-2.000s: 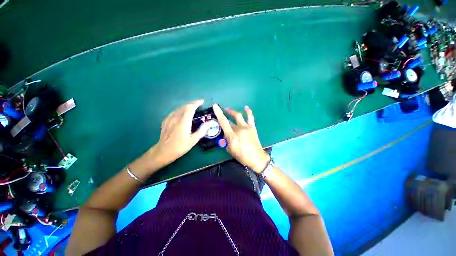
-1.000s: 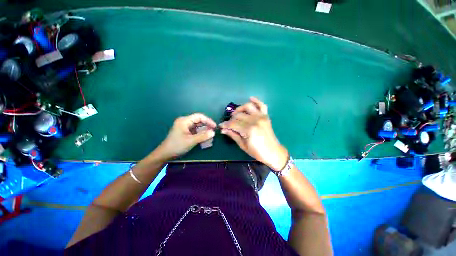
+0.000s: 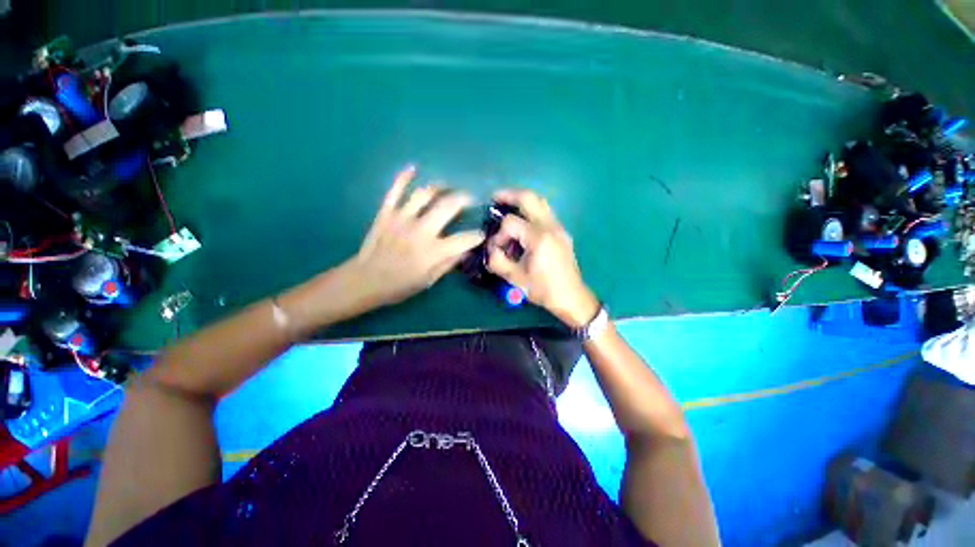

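Note:
A black plastic housing [image 3: 490,265] lies on the green bench near its front edge, mostly hidden by my hands. The end of a blue battery cell [image 3: 514,295] with a red centre shows at its lower right. My right hand [image 3: 535,254] is on the housing, with thumb and fingertips pinched together over it. My left hand [image 3: 417,241] is at the housing's left side, fingers spread, its lower fingertips touching or close to it. Whether it holds something is blurred. The inside of the housing cannot be made out.
Part-assembled units with blue cells and loose wires are piled at left [image 3: 98,280] and right [image 3: 879,240]. A small pale scrap [image 3: 174,306] lies by the left pile. The green bench [image 3: 449,96] runs across; blue floor [image 3: 738,374] and brown boxes [image 3: 877,499] are beyond its front edge.
The pale tab that my left hand held a second ago no longer shows. My left hand has opened and moved up beside the housing. The cell's end has come into view below my right hand.

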